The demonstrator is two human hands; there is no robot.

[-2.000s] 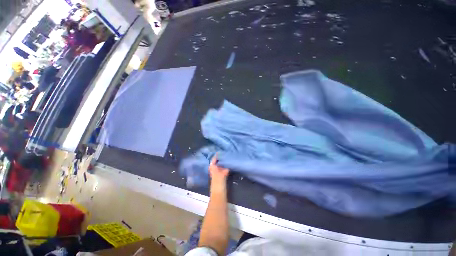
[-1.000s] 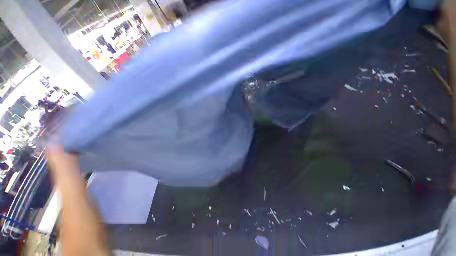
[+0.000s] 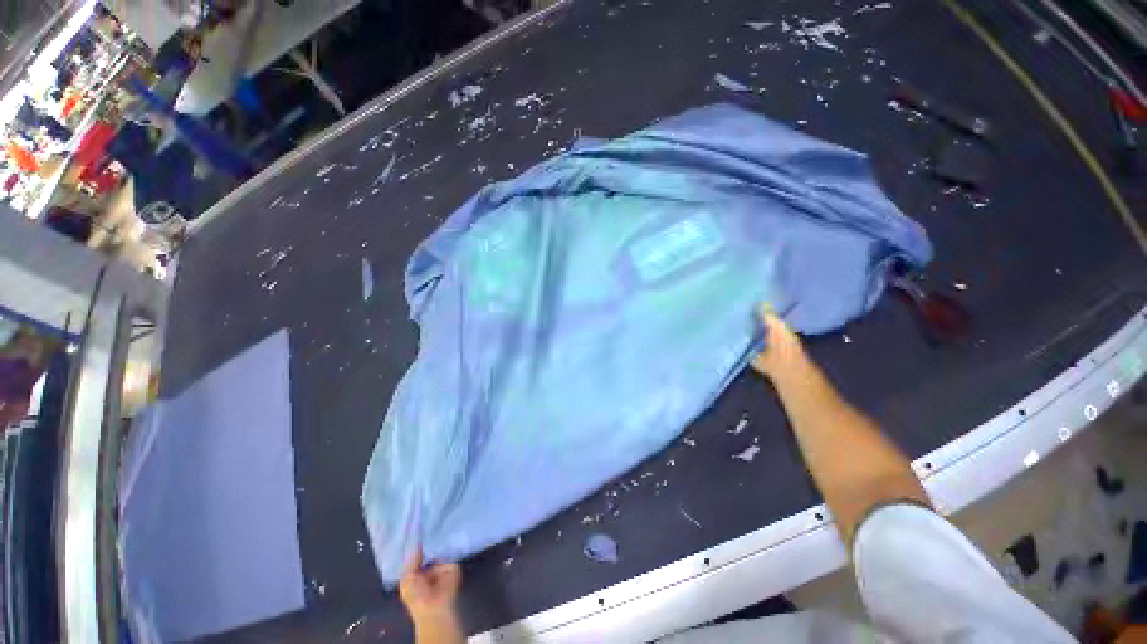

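Note:
A large light blue fabric (image 3: 566, 340) lies spread and creased on the black cutting table, its far edge bunched into folds. My left hand (image 3: 432, 591) holds its near left corner close to the table's front edge. My right hand (image 3: 776, 346) holds its near edge further right. The red handles of the tailor's shears (image 3: 937, 311) show just right of the fabric; whether the blades lie under the cloth I cannot tell.
A flat periwinkle fabric panel (image 3: 220, 497) lies at the table's left. Small white scraps and a blue offcut (image 3: 601, 547) lie on the table. A thin yellow strip (image 3: 1057, 120) runs along the right. The pale metal edge (image 3: 755, 535) curves in front.
The fabric was lifted and swung up across the view one second ago and now lies spread on the table. Both hands have come down to its near edge.

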